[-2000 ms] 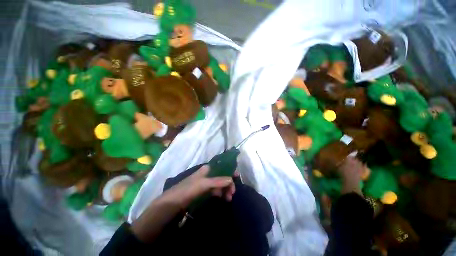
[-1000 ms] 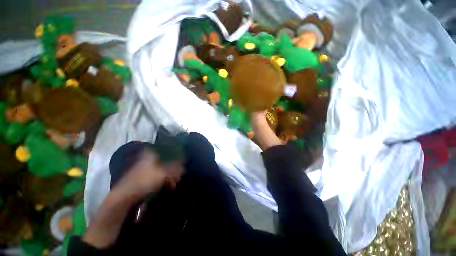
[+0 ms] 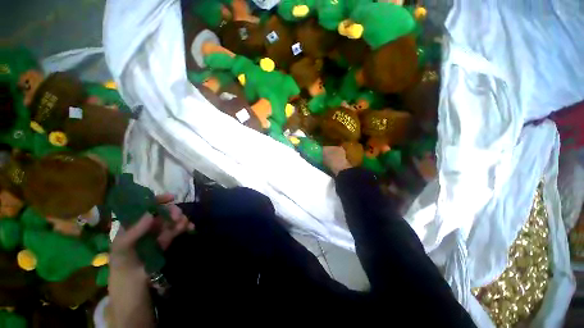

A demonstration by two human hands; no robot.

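Note:
My left hand (image 3: 150,224) is at the lower left, closed around a dark green hand tool (image 3: 132,200); its metal tip is not visible. My right hand (image 3: 336,158) reaches over the rim of an open white bulk bag (image 3: 237,150) and is among plush toys. Its fingers are partly hidden, so I cannot tell if they grip anything. The toys inside have brown bodies with gold lettering, such as one plush toy (image 3: 342,125), plus green lobes, yellow discs, orange parts and small white tags.
More of the same toys (image 3: 61,186) fill another white sack at the left. At the lower right a white sack (image 3: 563,275) holds shiny gold pieces (image 3: 522,275). Something red (image 3: 567,123) shows at the right edge. Grey floor (image 3: 70,22) shows at the upper left.
The view has shifted. My right hand was at a large brown toy and is now lower, near the bag's rim. My left hand, with the green tool, now lies further left in view.

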